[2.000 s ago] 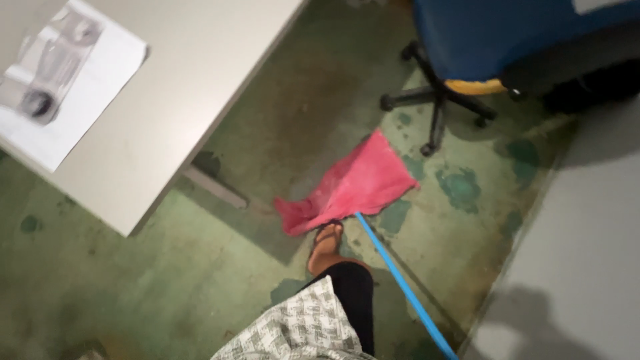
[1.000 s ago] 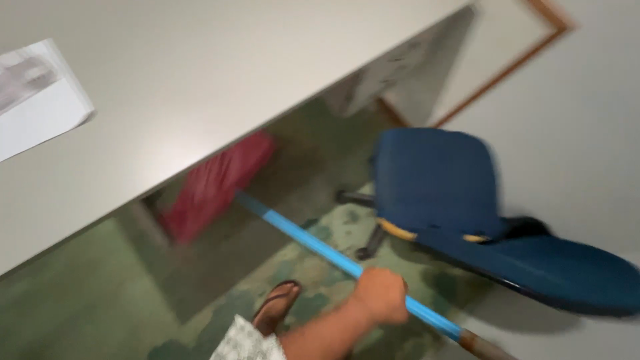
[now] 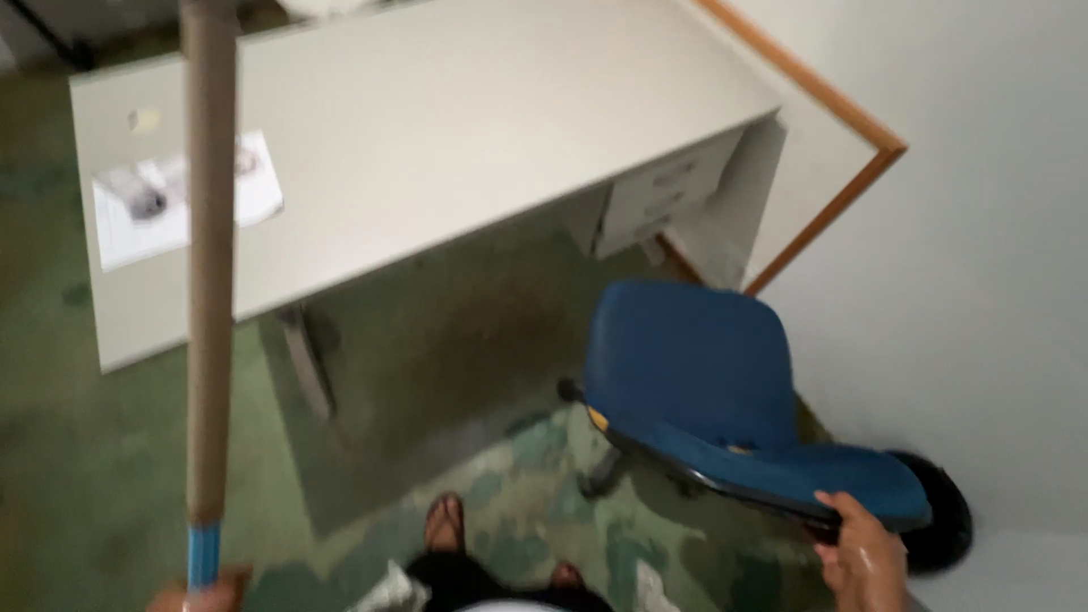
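Note:
My left hand, partly cut off by the bottom edge, is closed around a long pole, whose blue part is at the hand and whose brown part rises upright across the left of the view. My right hand grips the edge of the backrest of a blue office chair at the lower right. The pink cloth seen before is out of view.
A light desk spans the upper view, bearing paper sheets with a clear object on them. Drawers sit under its right end. A wood-framed board leans by the white wall. My sandaled foot stands on the green floor.
The pole, slanting low with the pink cloth at its end a second ago, now stands raised at the left. A hand has come onto the chair. The view has swung to show more of the desk.

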